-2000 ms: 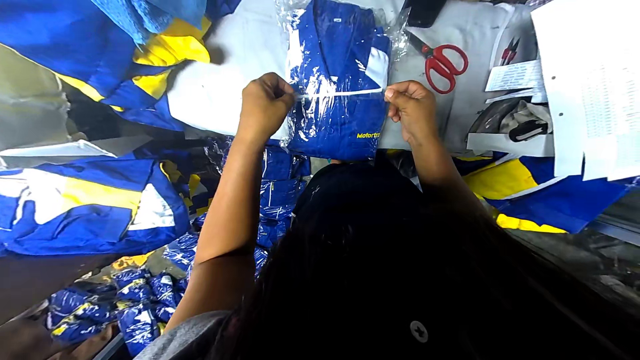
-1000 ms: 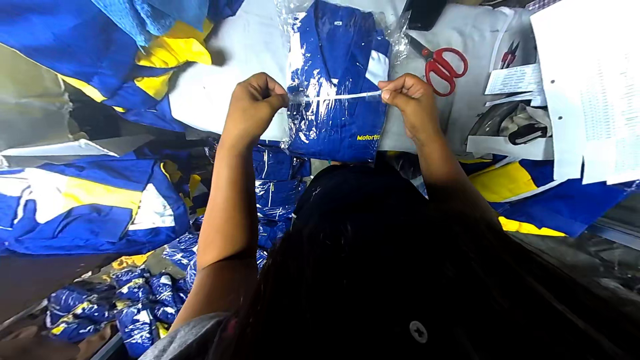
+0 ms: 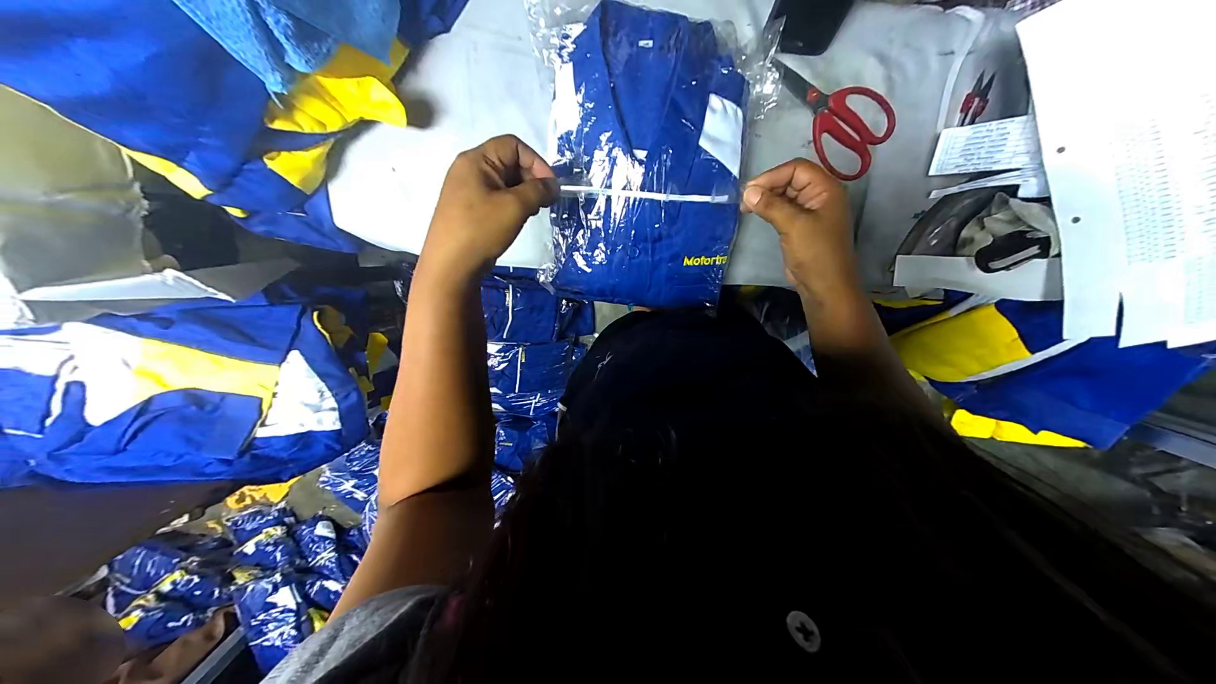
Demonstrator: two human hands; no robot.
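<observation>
A folded blue garment with white and yellow details [image 3: 655,123] lies in a clear plastic bag on a pale cloth-covered table. Across its middle runs a narrow white strip [image 3: 646,196], probably the bag's adhesive edge. My left hand [image 3: 489,204] pinches the bag at the strip's left end between thumb and fingers. At the right end, my right hand [image 3: 803,214] pinches the bag's edge the same way. Red-handled scissors [image 3: 850,128] lie to the right of the bag, their blades partly under its clear plastic.
Printed sheets [image 3: 1130,171] and small red snips [image 3: 975,100] are at the right. Blue and yellow garments [image 3: 161,389] lie at the left. Bagged garments [image 3: 532,361] are stacked below the table edge, with more bagged bundles [image 3: 275,579] at lower left. A dark cap covers the lower middle.
</observation>
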